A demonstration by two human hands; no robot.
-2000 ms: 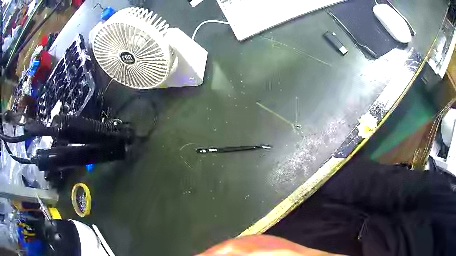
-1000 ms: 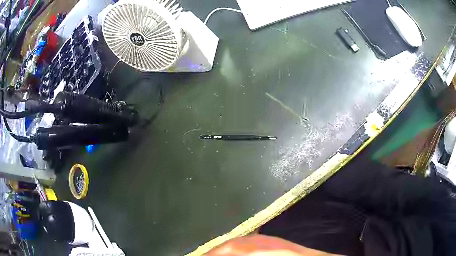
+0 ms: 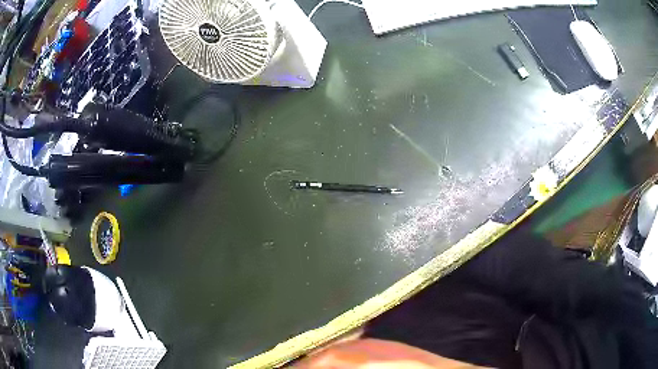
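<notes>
A thin black pen-like tool (image 3: pixel 346 188) with pale marks at its left end and a silvery tip lies flat on the dark green bench top (image 3: pixel 238 288). Nothing touches it. A blurred patch of bare skin (image 3: pixel 375 355) shows at the bottom edge, cut off by the frame; I cannot tell which part or side of a body it is. No fingers of my left hand or my right hand can be made out.
A cream fan (image 3: pixel 216 36), white keyboard (image 3: pixel 433 13), small black stick (image 3: pixel 513 60) and white mouse (image 3: pixel 595 50) on a dark pad are at the back. Black cylinders (image 3: pixel 119 170), a yellow tape ring (image 3: pixel 105 238) and a white device (image 3: pixel 108 299) are left. Black clothing (image 3: pixel 490 303) is lower right.
The view has shifted, so the bench and its things appear higher in the frame, with the back ones also further right. The skin patch stays at the bottom. Nothing visibly moves on the bench.
</notes>
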